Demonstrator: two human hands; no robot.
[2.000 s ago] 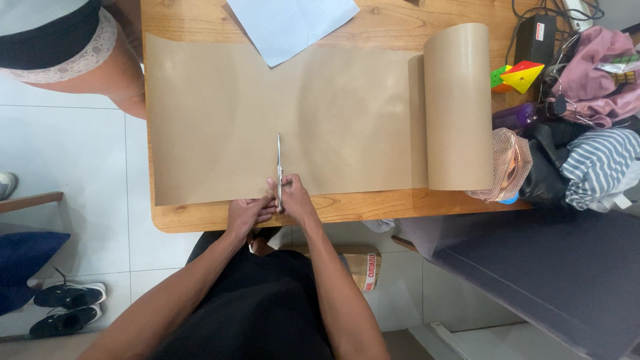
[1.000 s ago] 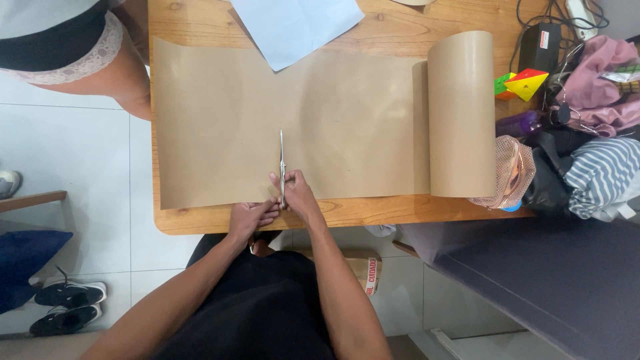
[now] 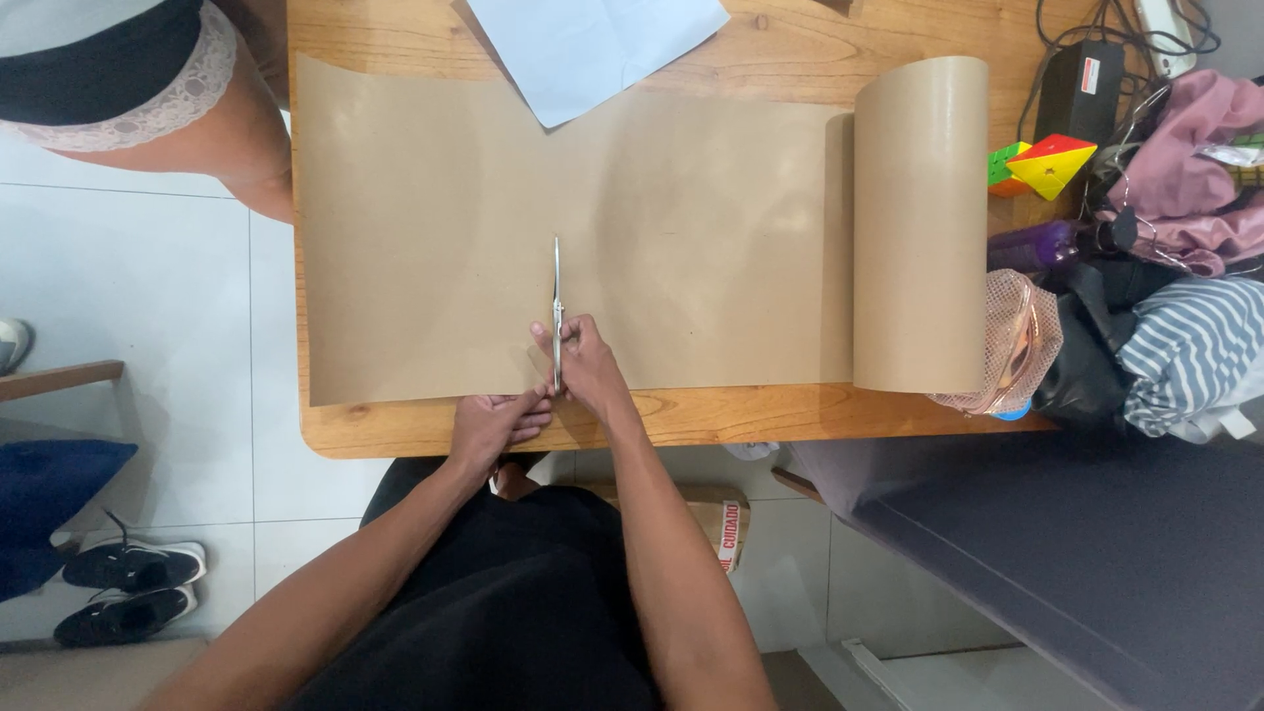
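Note:
A sheet of brown kraft paper point(image 3: 425, 237) lies over the wooden table point(image 3: 365, 432), running right into a thick upright-lying paper roll point(image 3: 920, 227). My right hand point(image 3: 583, 360) holds metal scissors point(image 3: 558, 306) by the handles near the sheet's front edge, blades pointing away from me over the paper. Just left of the handles, my left hand point(image 3: 499, 420) pinches the front edge of the paper with thumb and fingers. Whether the blades are parted is hard to see from above. A pale blue paper sheet point(image 3: 592, 49) overlaps the back of the kraft paper.
Right of the roll are a mesh pouch point(image 3: 1002, 346), puzzle cubes point(image 3: 1052, 166), a purple bottle point(image 3: 1037, 245), a black power adapter point(image 3: 1079, 94) and piled cloth point(image 3: 1195, 336). Another person's leg point(image 3: 237, 148) is beside the table's left end. A dark grey seat point(image 3: 1037, 523) stands at front right.

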